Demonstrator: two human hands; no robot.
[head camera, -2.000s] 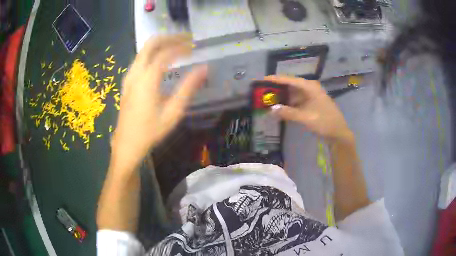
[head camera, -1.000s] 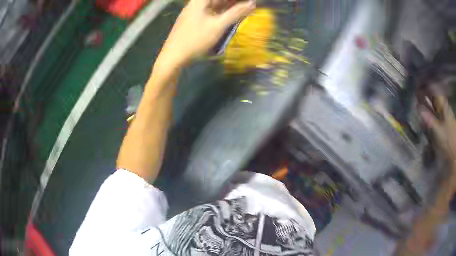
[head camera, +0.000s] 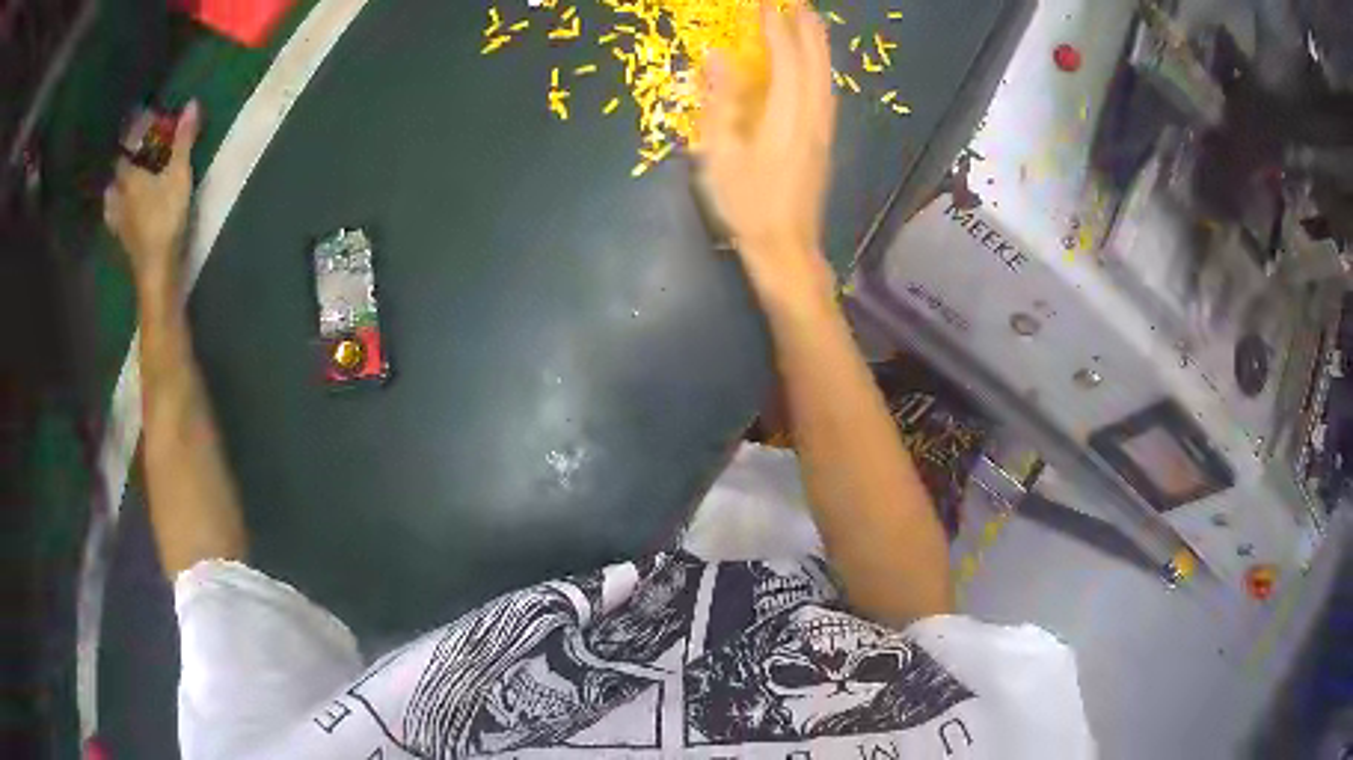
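Note:
My left hand (head camera: 149, 208) is at the far left, beyond the curved white strip, with its fingers around a small dark and red device unit (head camera: 155, 141). The fingers and the unit's small size hide its details. My right hand (head camera: 764, 164) is over the pile of small yellow pieces (head camera: 660, 67) at the top centre. Its fingertips are among the pieces, and whether it holds any cannot be told. Another open unit (head camera: 349, 297) lies on the dark green surface (head camera: 490, 342), its silver board showing and its red end with the gold disc toward me.
A pale machine (head camera: 994, 290) lettered "MEEKE" stands at the right, with a dark-framed screen (head camera: 1165, 453), a red button (head camera: 1067, 58) and an orange knob (head camera: 1260, 581). The curved white strip (head camera: 245, 156) edges the surface at left. A red item (head camera: 238, 15) is at the top left.
The view has turned from the machine toward the green surface. My left hand has moved from beside the yellow pile to the far left. My right hand has moved from the machine to the pile.

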